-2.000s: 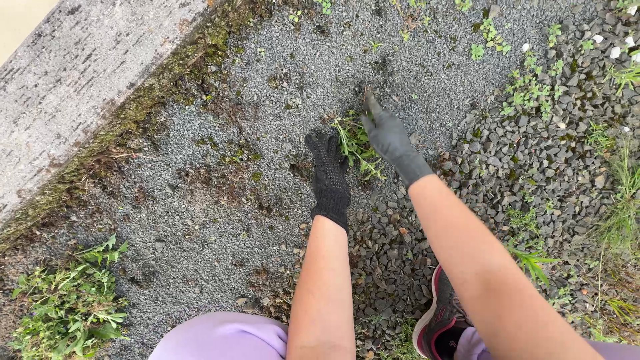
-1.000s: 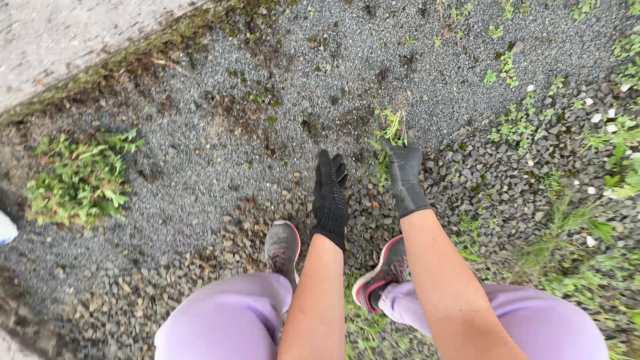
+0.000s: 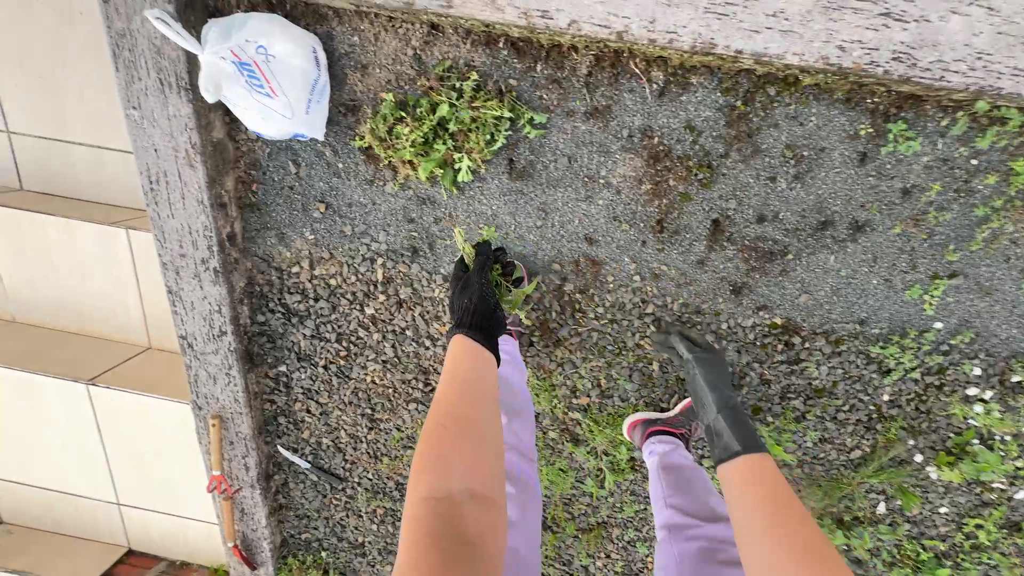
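My left hand point(image 3: 478, 296), in a black knit glove, is closed around a small bunch of pulled weeds point(image 3: 512, 290), with roots and leaves sticking out on both sides. It is over the gravel, just below a heap of green weeds point(image 3: 452, 128). My right hand point(image 3: 708, 372), in a dark grey glove, hangs over the gravel to the right, near my shoe point(image 3: 660, 422). Nothing shows in it; its fingers are blurred and partly hidden by the back of the glove.
A white plastic bag point(image 3: 268, 76) lies at the upper left. A knife point(image 3: 308, 466) lies on the gravel point(image 3: 344, 360). Two wooden-handled hand tools with red metal heads point(image 3: 218, 485) rest on the concrete curb point(image 3: 180, 240), beside tiled steps point(image 3: 56, 264). Small weeds point(image 3: 980, 460) grow at the right.
The weeds that were at my right hand are now in my left hand. My hands have moved apart. The view has swung left, bringing in the bag, knife and tools.
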